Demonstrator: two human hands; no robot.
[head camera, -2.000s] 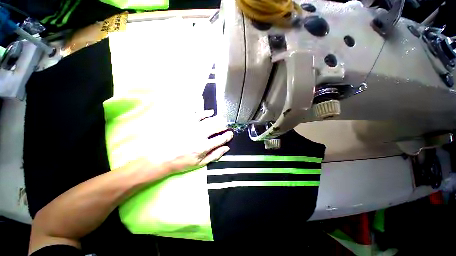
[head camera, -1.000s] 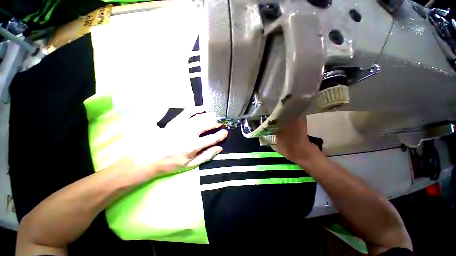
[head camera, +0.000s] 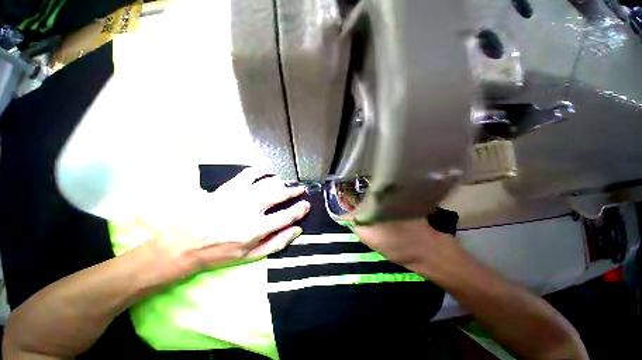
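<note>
The garment panel (head camera: 204, 309) lies under the machine head, black at the left, neon yellow-green glaring white in the middle, with a black striped section (head camera: 352, 309) at the right. My left hand (head camera: 257, 218) lies flat on the panel left of the needle area, fingers somewhat apart and pointing at it. My right hand (head camera: 391, 235) is just right of the needle area, on the striped section; its fingertips are partly hidden behind the machine's front fitting (head camera: 345, 200), so its grip cannot be told. The needle tip itself is not clear.
The large off-white sewing machine head (head camera: 422, 105) fills the upper middle and right, with a ridged cream knob (head camera: 493, 161). Brown cardboard with yellow tape (head camera: 121, 20) edges the table at the upper left. More dark striped pieces (head camera: 42, 15) lie behind it.
My right hand came in from the right and has moved left to the needle area. My left hand stays on the panel. The view has moved closer to the machine head.
</note>
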